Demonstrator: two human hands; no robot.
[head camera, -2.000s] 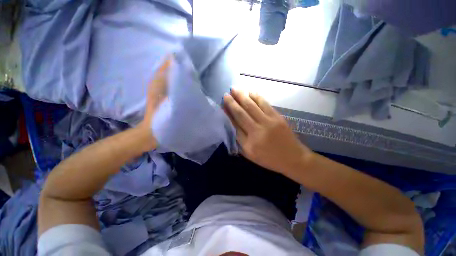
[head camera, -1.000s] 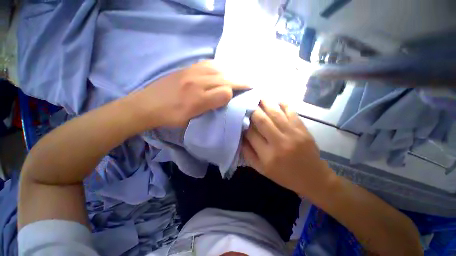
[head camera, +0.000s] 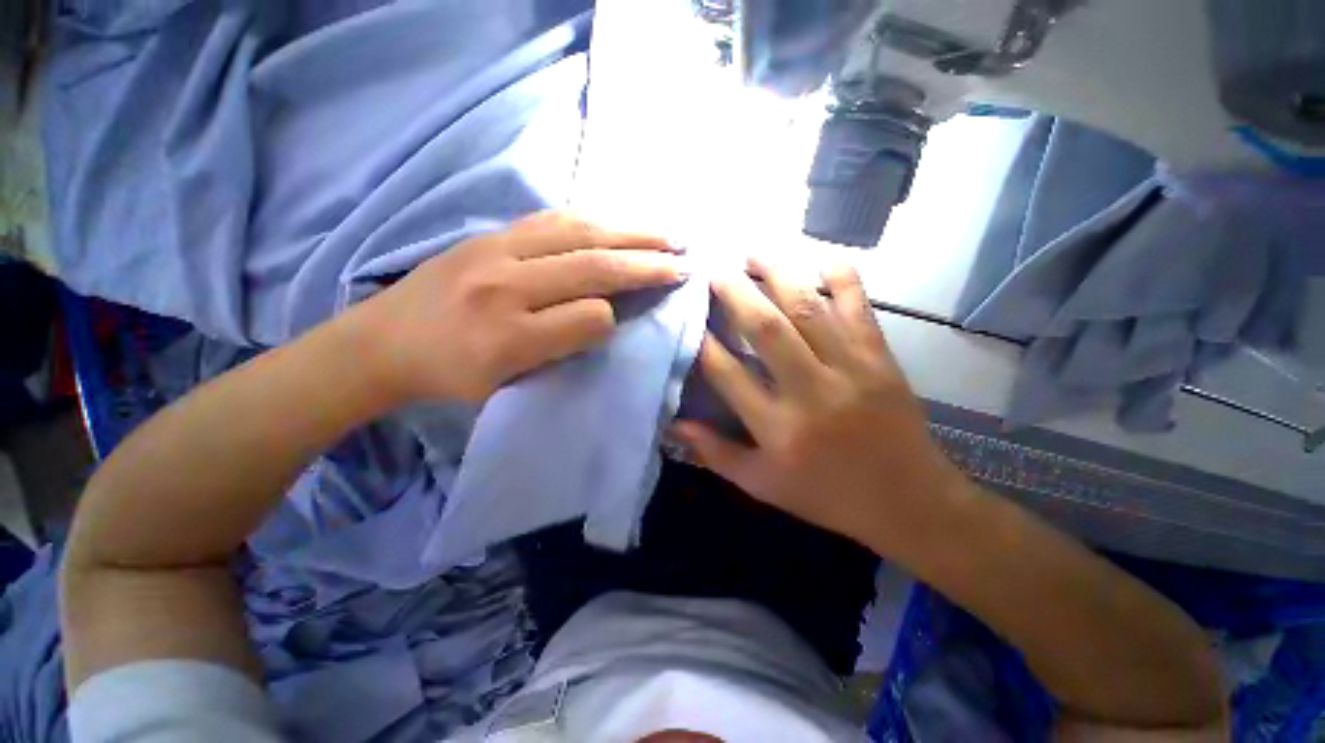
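A light blue-grey cloth piece (head camera: 560, 421) hangs from between my two hands over the table's front edge, with a narrow folded edge along its right side. My left hand (head camera: 509, 305) lies on its upper left part, fingers pressing it near the glare. My right hand (head camera: 814, 385) holds its right edge, fingertips close to my left fingertips. The needle area is washed out by glare. A dark grey ribbed cylinder (head camera: 863, 174) of the sewing machine (head camera: 1083, 73) stands just beyond my right fingers.
A large blue-grey cloth (head camera: 363, 145) lies heaped at the left. Layered grey-blue pieces (head camera: 1133, 290) lie at the right over a thin metal rod (head camera: 1250, 417). A printed ruler (head camera: 1046, 468) runs along the front edge. A crumpled heap (head camera: 349, 624) and blue baskets (head camera: 908, 682) are below.
The cloth piece now hangs lower and flatter to the left. My left hand has moved slightly left, its fingers straighter. The view has shifted, and the machine head shows more clearly.
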